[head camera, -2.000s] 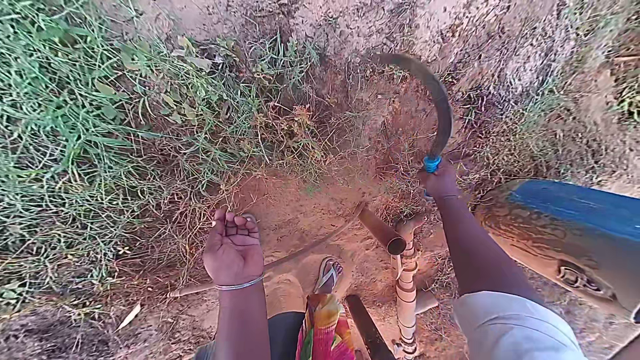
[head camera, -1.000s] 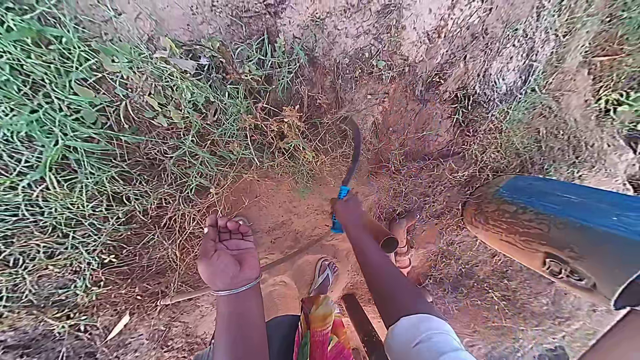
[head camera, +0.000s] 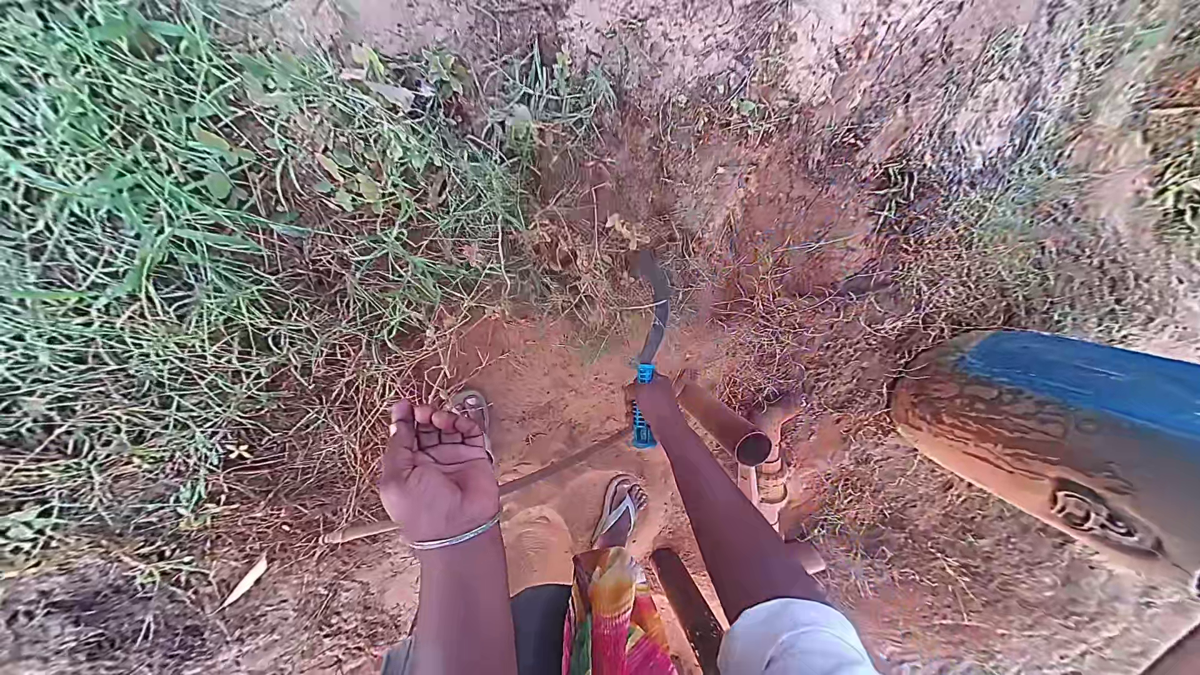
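My right hand (head camera: 653, 398) grips the blue handle of a sickle (head camera: 658, 309) near the middle of the view. The sickle's dark curved blade points away from me, its tip among dry weeds (head camera: 586, 253) at the edge of the bare soil. My left hand (head camera: 439, 473) is palm up at the lower left with its fingers partly curled and nothing in it; a metal bangle circles the wrist. Green grass (head camera: 187, 234) spreads beyond it to the left.
Rusty pipes (head camera: 727, 422) lie by my right forearm. A blue and brown metal body (head camera: 1050, 441) juts in at the right. A thin stick (head camera: 562, 461) crosses the sandy ground near my sandalled feet (head camera: 619, 511). A colourful cloth (head camera: 614, 609) hangs at my front.
My right hand has moved left with the sickle, from beside the blue metal body to the middle. Since one second ago it has shifted little. My left hand stays palm up.
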